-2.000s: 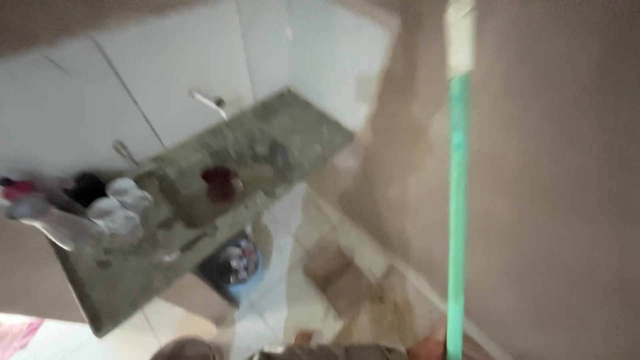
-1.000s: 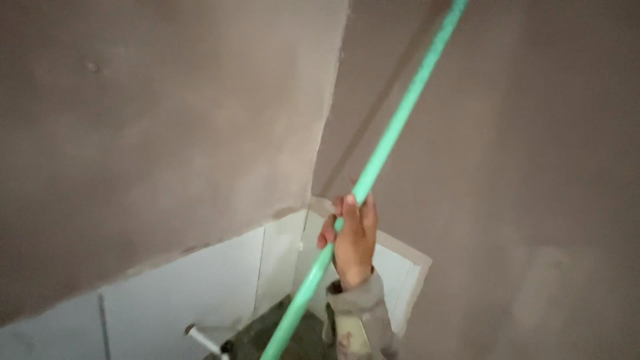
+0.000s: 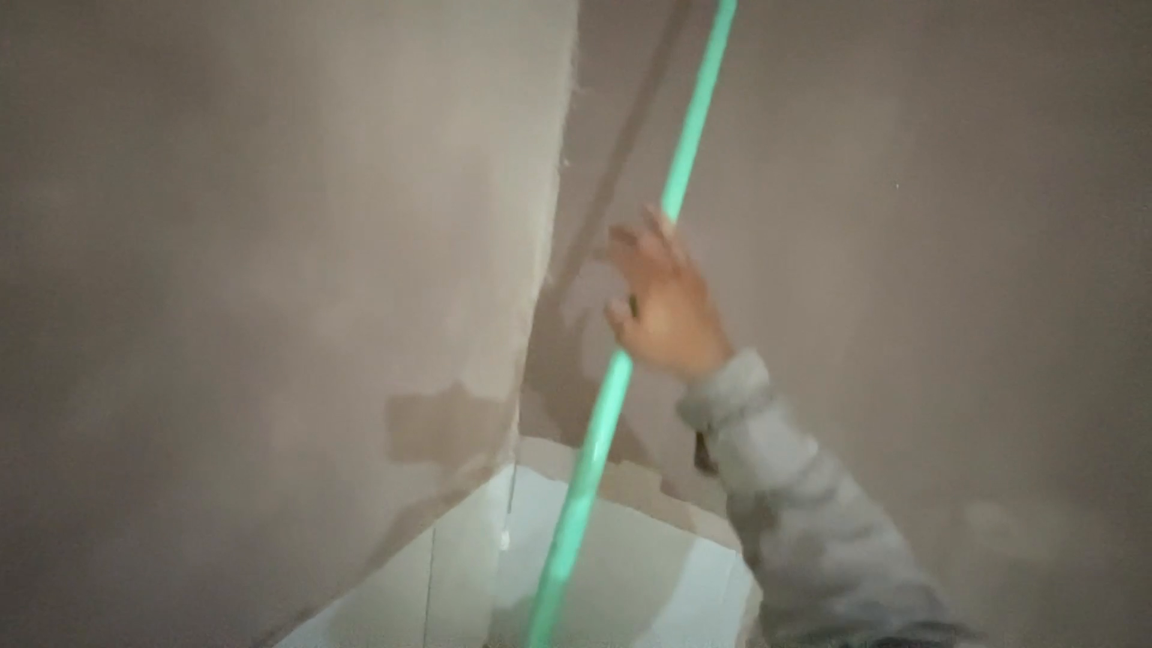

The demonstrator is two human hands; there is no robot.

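Note:
A long green pole (image 3: 589,468) runs steeply from the bottom middle of the head view up past the top edge. My right hand (image 3: 670,306), in a grey sleeve, lies over the pole near the middle of the view. Its fingers look partly spread and are blurred, so how firmly it holds the pole cannot be told. Neither end of the pole shows. My left hand is out of view.
Two bare plastered walls (image 3: 270,225) meet at a vertical corner behind the pole. Below them are pale tiles (image 3: 612,558) with an uneven upper edge. Shadows of the pole and of an arm fall on the walls.
The view has swung up from the counter with cups to the wall corner. The pole is steeper than a second ago, and the fingers that were closed around it have loosened.

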